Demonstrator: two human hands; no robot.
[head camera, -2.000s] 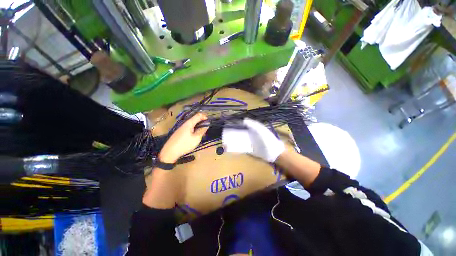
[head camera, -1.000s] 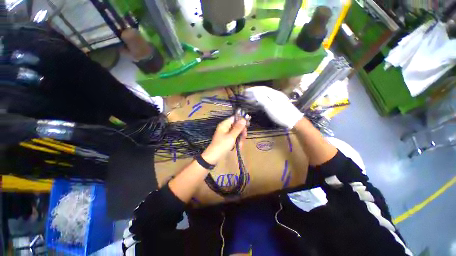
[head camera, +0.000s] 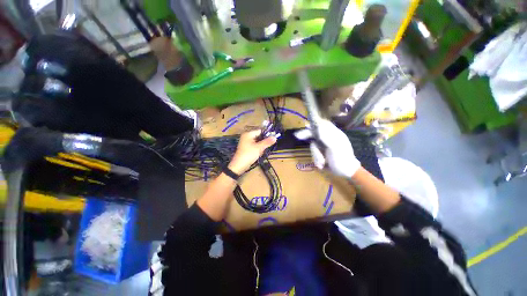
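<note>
My bare left hand (head camera: 251, 151) is closed on several black cables, with pale tips (head camera: 270, 134) showing at its fingers. The cables (head camera: 273, 188) loop down over the tan cardboard board (head camera: 300, 199). My gloved right hand (head camera: 336, 148) is shut on a narrow silver strip (head camera: 309, 101), which points up and slants toward the green platen. The strip is partly blurred, and its lower end is hidden by the glove. A wide bundle of black cables (head camera: 216, 149) lies across the board behind and beside my hands.
The green press platen (head camera: 266, 79) with steel columns stands ahead, green-handled pliers (head camera: 222, 72) on it. Tied black cable hanks (head camera: 98, 92) are at left. A blue bin (head camera: 124, 254) holds white pieces. Silver tubes (head camera: 373, 101) and a white tub (head camera: 413, 185) are at right.
My right hand has moved from the cable bundle and now holds the silver strip raised. My left hand still holds the looped cables. Earlier, both hands were over the bundle.
</note>
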